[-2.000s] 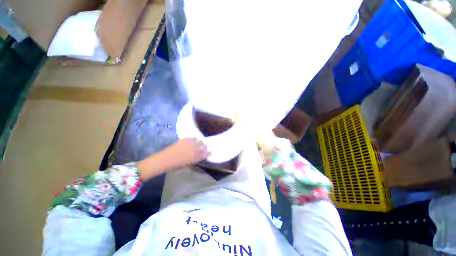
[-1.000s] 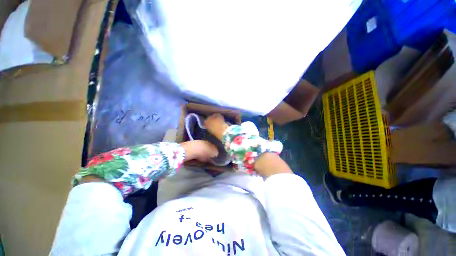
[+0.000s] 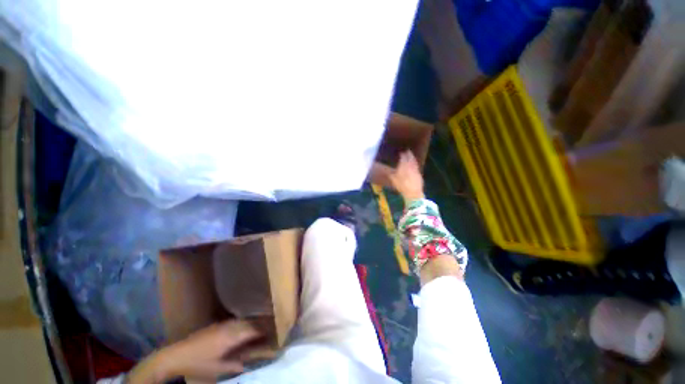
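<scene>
An open brown carton (image 3: 284,274) lies tilted beside my left thigh, with a pale, rounded liner (image 3: 239,279) inside, possibly foam. My left hand (image 3: 218,351) is blurred at the carton's near end; its fingers reach over the edge, and whether they grip is unclear. My right hand (image 3: 405,178) is stretched forward to a second small open carton (image 3: 411,133) on the floor, with its fingers over the near wall. The foam bundle partly covers this second carton.
The huge white foam bundle (image 3: 248,90) in clear plastic (image 3: 113,247) fills the upper left. A yellow crate (image 3: 518,172), a blue bin (image 3: 503,30) and brown cardboard (image 3: 623,172) stand at right. A pinkish-white roll (image 3: 627,328) and a dark shoe lie lower right.
Both hands have come out of the lap carton. The lined carton now shows at my left. My right hand has moved forward to the floor carton. The view has shifted right.
</scene>
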